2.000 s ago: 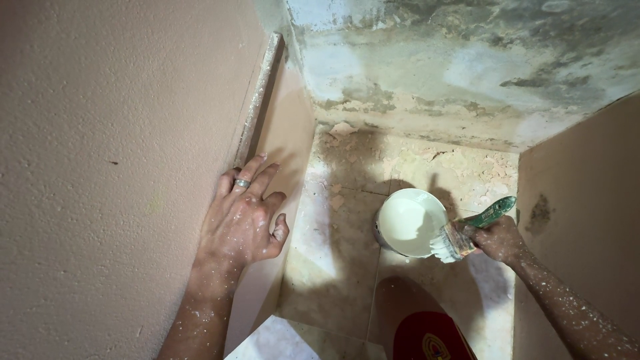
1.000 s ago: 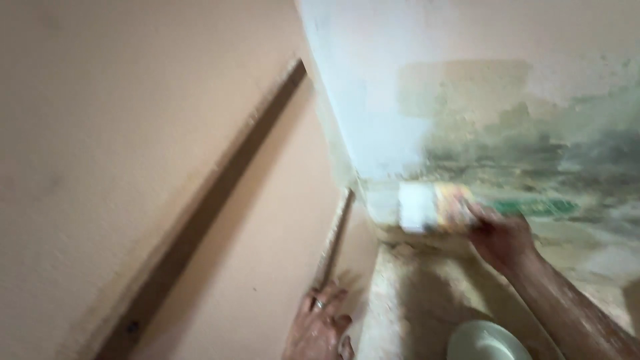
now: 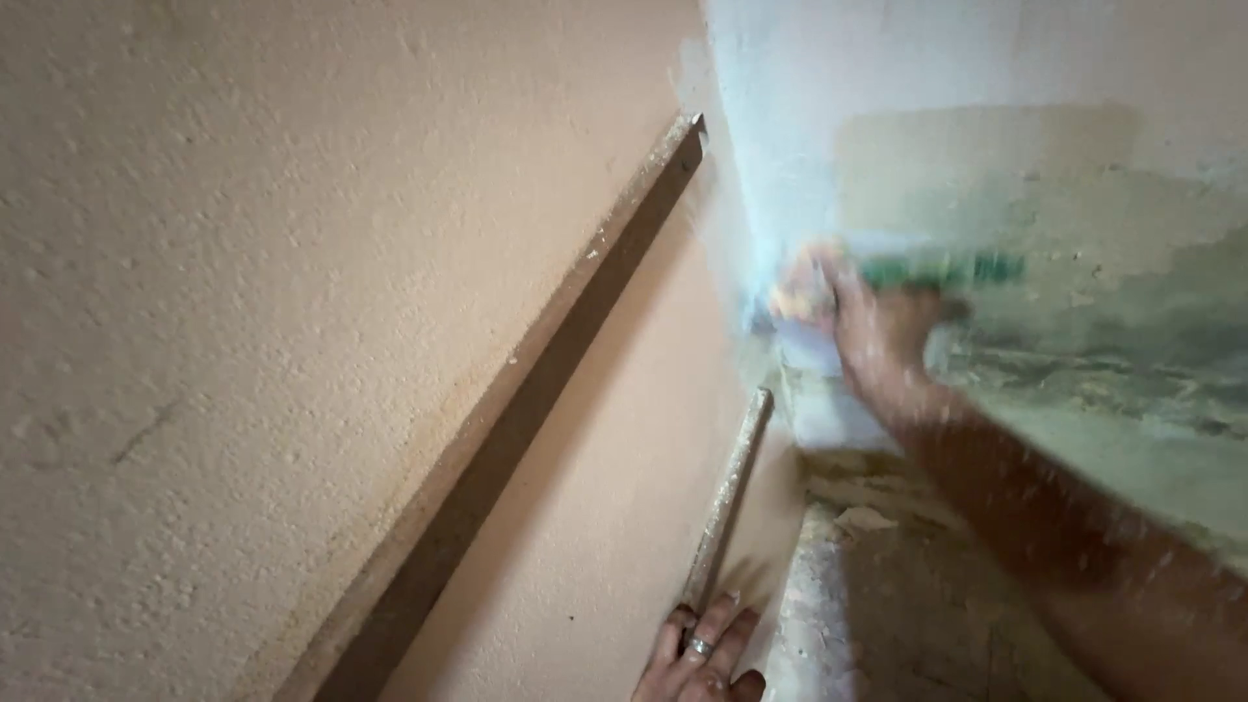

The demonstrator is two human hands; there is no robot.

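Observation:
My right hand, blurred by motion, grips a paintbrush with a green handle. The brush's head is at the corner where the pink left wall meets the stained back wall, and its bristles are hard to make out. White paint covers the back wall beside the corner. Low on the left wall, my left hand, with a ring on one finger, rests at the lower end of a short paint-spotted batten. It holds nothing that I can see, and its lower part is cut off by the frame.
A long ledge runs slantwise up the left wall and ends near the corner. The dim floor lies at the bottom right, with a loose flake near the back wall. Dark stains mark the back wall at the right.
My right hand has carried the brush from beside the white paint bucket up to the back wall, and now to the corner at the left. The view has tilted up, and the bucket is out of sight.

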